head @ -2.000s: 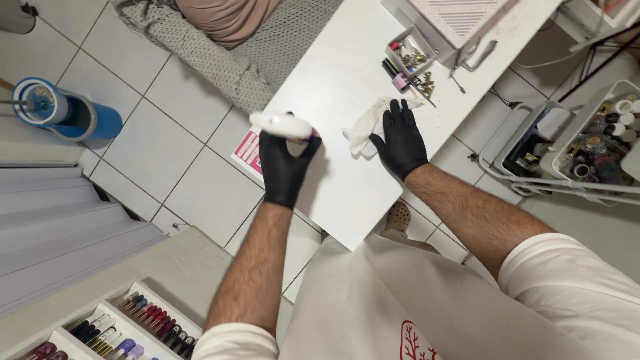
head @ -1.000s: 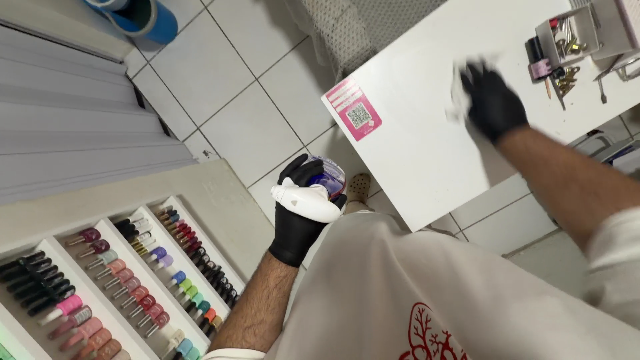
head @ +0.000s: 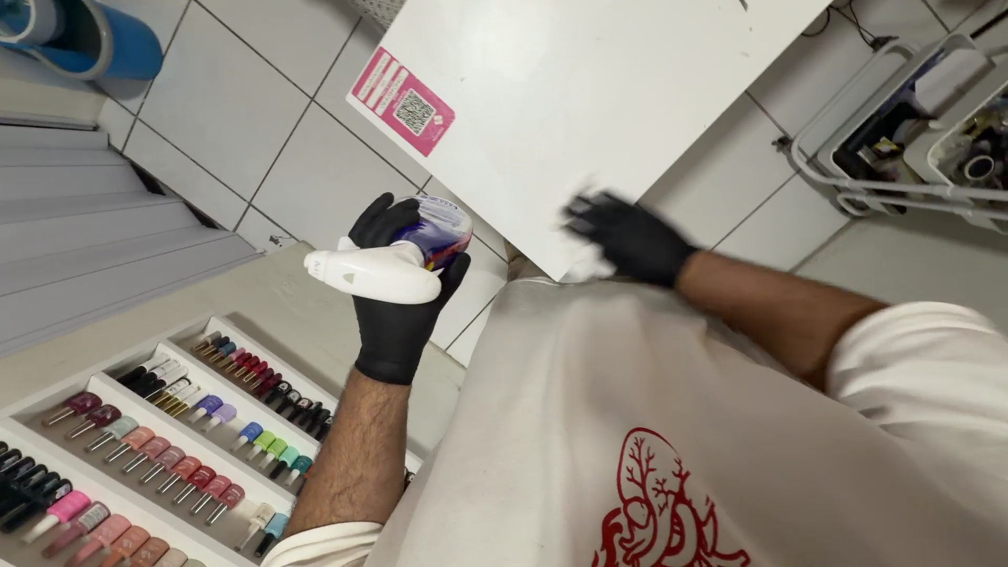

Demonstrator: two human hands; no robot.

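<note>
My left hand (head: 398, 307), in a black glove, is closed around a spray bottle (head: 441, 232) with a white trigger head and purplish liquid, held beside the table's near left edge. My right hand (head: 630, 236), also gloved in black and blurred by motion, presses a white cloth or paper wipe (head: 587, 264) at the near corner of the white table (head: 543, 102). A pink card with a printed code (head: 403, 102) lies flat at the table's left edge.
Trays of nail polish bottles (head: 169, 465) stand on a ledge at lower left. A blue bucket (head: 130, 43) is on the tiled floor (head: 228, 71) at upper left. A white trolley (head: 874, 150) with containers stands at right. A printed apron (head: 551, 394) hangs against the table corner.
My right hand has moved with the wipe from farther up the table to its near corner. My left hand still holds the spray bottle, now off the table's edge. The view has shifted.
</note>
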